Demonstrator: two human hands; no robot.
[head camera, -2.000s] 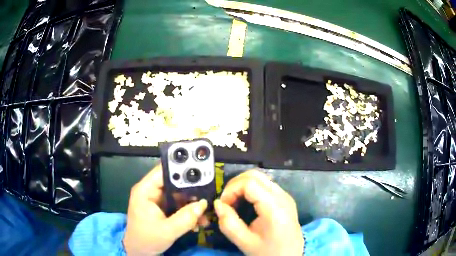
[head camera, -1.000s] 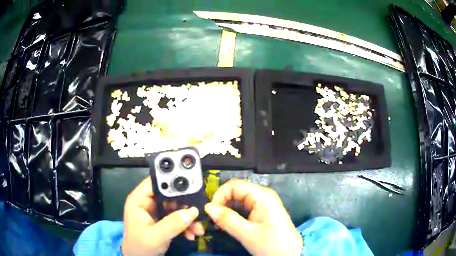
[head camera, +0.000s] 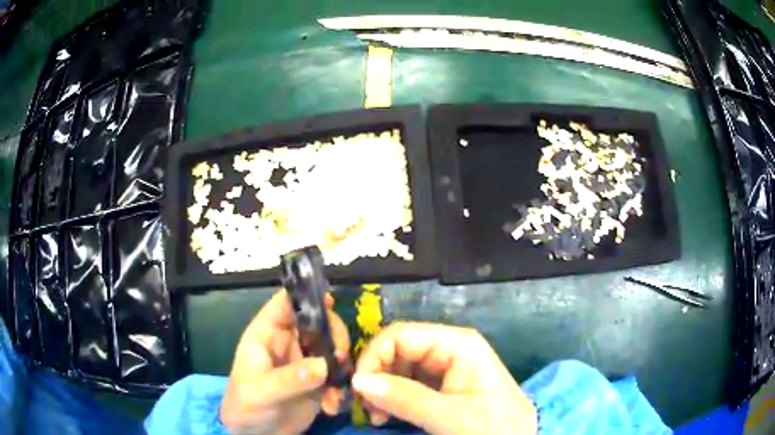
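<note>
My left hand (head camera: 285, 365) holds a dark phone unit (head camera: 311, 310) turned edge-on, its top end over the near rim of the left parts tray. My right hand (head camera: 438, 374) is beside the unit's lower right edge, thumb and index finger pinched together. Whether a small part is between those fingertips cannot be told. The left parts tray (head camera: 177, 217) is densely filled with cream-white pieces. The right parts tray (head camera: 444, 204) has a looser heap of white, yellowish and grey pieces at its right side.
Tweezers (head camera: 669, 290) lie below the right tray. Glossy black compartment trays stand at the left (head camera: 102, 229) and right (head camera: 752, 170). Two pale strips (head camera: 510, 42) lie beyond the parts trays. Yellow tape (head camera: 379, 76) marks the green bench. Something blue (head camera: 718, 422) shows at the lower right.
The phone unit has turned from showing its three-lens camera back to edge-on. It is still in my left hand. My right hand stays beside it with fingertips pinched.
</note>
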